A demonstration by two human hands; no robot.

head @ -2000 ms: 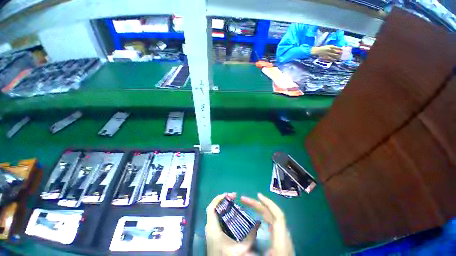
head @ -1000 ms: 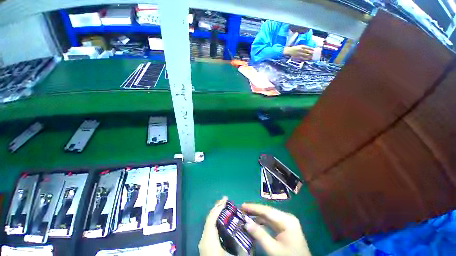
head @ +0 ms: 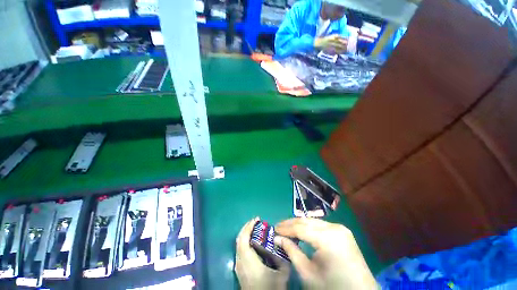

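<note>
My left hand point(head: 255, 260) is closed around a stack of thin dark-edged displays point(head: 268, 243), seen end-on with white lines and red marks. My right hand point(head: 326, 246) has its fingers on the right side and top of the stack. A few loose displays point(head: 312, 192) lie fanned and overlapping on the green bench just beyond my right hand. At left, a black tray point(head: 85, 207) holds several displays point(head: 176, 229) side by side, with white-silver backs, dark flex cables and red tips. My fingers hide part of the stack.
Grey-silver units point(head: 86, 152) lie spaced along the green belt point(head: 124, 153). A white post point(head: 193, 90) stands ahead. A brown cardboard partition point(head: 431, 130) leans at right. A dark part point(head: 306, 127) lies near it. Across the bench are bagged trays point(head: 334, 73) and a person in blue point(head: 297, 31).
The view has shifted right and turned a little. My hands stay on the stack; my right fingers have moved from reaching beside it to pressing on its top and side.
</note>
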